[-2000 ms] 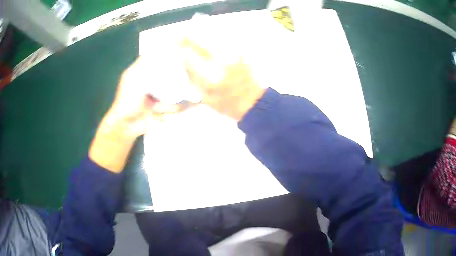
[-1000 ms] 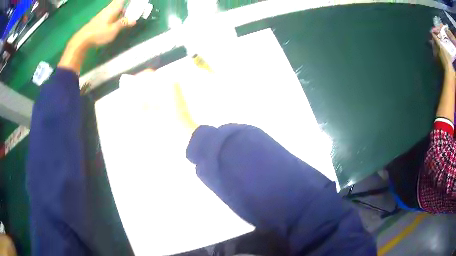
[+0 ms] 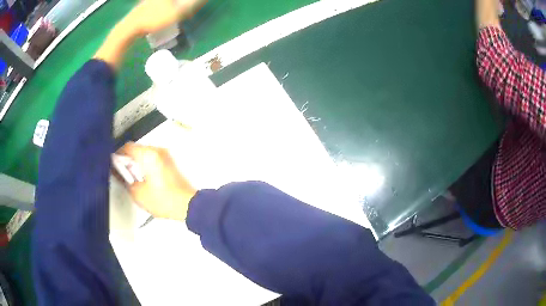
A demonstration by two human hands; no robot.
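My left hand [image 3: 152, 17] reaches over the green belt at the top left, blurred, with its fingertips near the picture's edge. A whitish block [image 3: 163, 37] shows just under it; whether the hand touches it is unclear. My right hand [image 3: 160, 182] is over the left part of the overexposed white sheet [image 3: 239, 143], closed around a small white unit [image 3: 127, 168] with a pinkish-grey face. A white bottle [image 3: 170, 75] with a round top is at the sheet's far edge. A thin dark streak [image 3: 145, 222] shows below my right hand.
The green belt [image 3: 239, 18] runs beyond a pale, worn rail [image 3: 269, 39]. Another white unit [image 3: 41, 132] lies on the belt at left. A coworker's checked sleeve [image 3: 509, 75] is at right, by the dark green bench [image 3: 383, 89].
The view has turned, shifting the sheet down and left. My right hand now shows clearly around a white unit. My left hand remains over the belt, its fingers farther right. The coworker's arm appears higher.
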